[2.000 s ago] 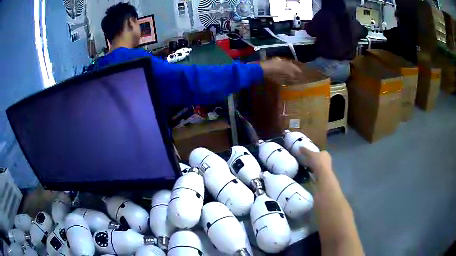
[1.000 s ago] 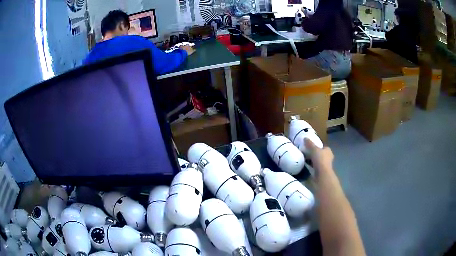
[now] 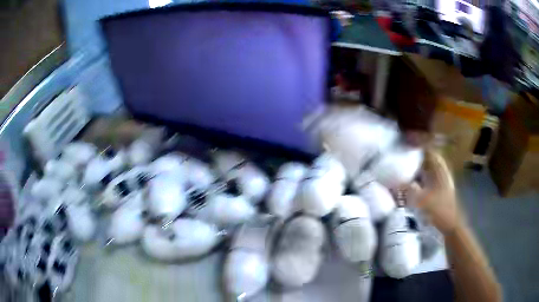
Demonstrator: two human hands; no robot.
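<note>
The frame is blurred. My right hand (image 3: 437,191) reaches in from the lower right, its thumb and fingers around the near end of a white bulb camera (image 3: 400,168) at the right of the pile. Other blurred white bulb cameras (image 3: 357,135) lie or move just beyond it, before the monitor's right edge; the blur hides which parts belong together. More bulb cameras (image 3: 245,268) lie close together across the desk (image 3: 148,277). My left hand is not in view.
A large monitor (image 3: 218,74) stands behind the bulb cameras. A pale vented box (image 3: 58,122) is at left, a dark mouse pad (image 3: 411,287) at lower right. Cardboard cartons (image 3: 461,127) stand on the floor beyond my right hand. A green table (image 3: 366,40) is behind.
The view has swung left and down, so the monitor and bulb cameras appear further right and more desk shows. The person in blue is out of view. My right hand stays at the right end.
</note>
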